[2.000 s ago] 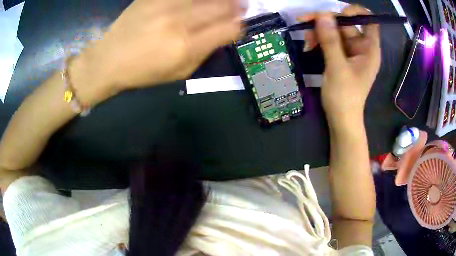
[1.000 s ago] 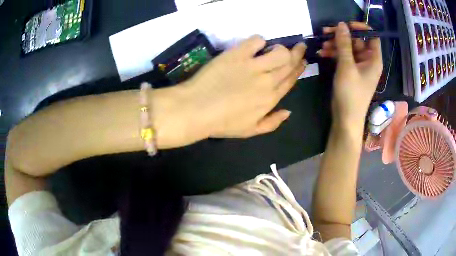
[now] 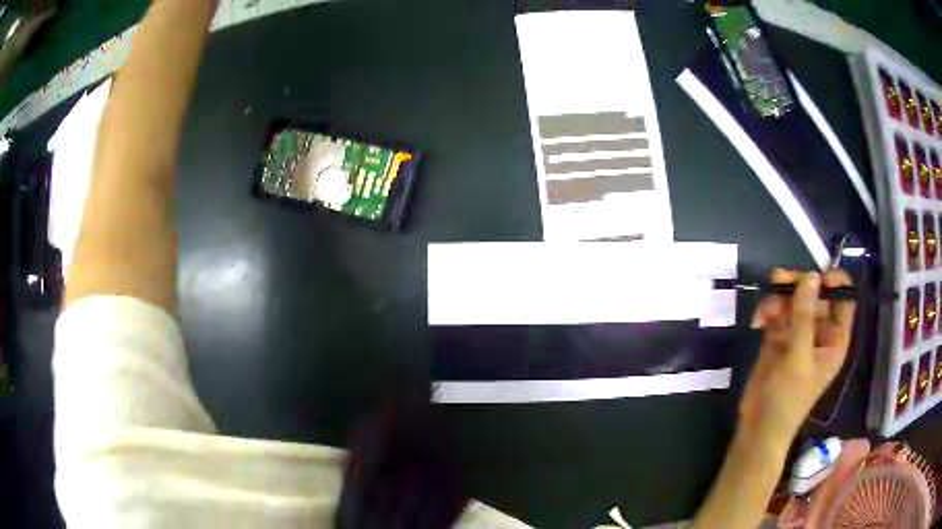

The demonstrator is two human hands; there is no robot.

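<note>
My right hand [image 3: 806, 336] holds thin black tweezers [image 3: 766, 287] like a pen. Their tips, with a tiny dark bit there, are over the right end of a white liner sheet [image 3: 558, 284] with a wide black band. A striped adhesive sheet [image 3: 594, 93] with grey-brown bars stands upright in the picture above it. A phone unit [image 3: 336, 176] with green board, silver shield and orange patch lies left of the sheets, untouched. My left arm reaches up past the top edge; the left hand is out of the picture.
A second open unit [image 3: 754, 67] lies on black, white-edged strips [image 3: 759, 160] at upper right. A parts tray [image 3: 890, 258] stands far right. A small bottle [image 3: 816, 465] and pink fan [image 3: 878, 496] are lower right. White sheets [image 3: 81, 155] lie left. A pale edge crosses the top left.
The view has shifted, showing more of the bench. My left hand has left the unit and gone up out of the picture. The unit now lies free. My right hand still holds the tweezers.
</note>
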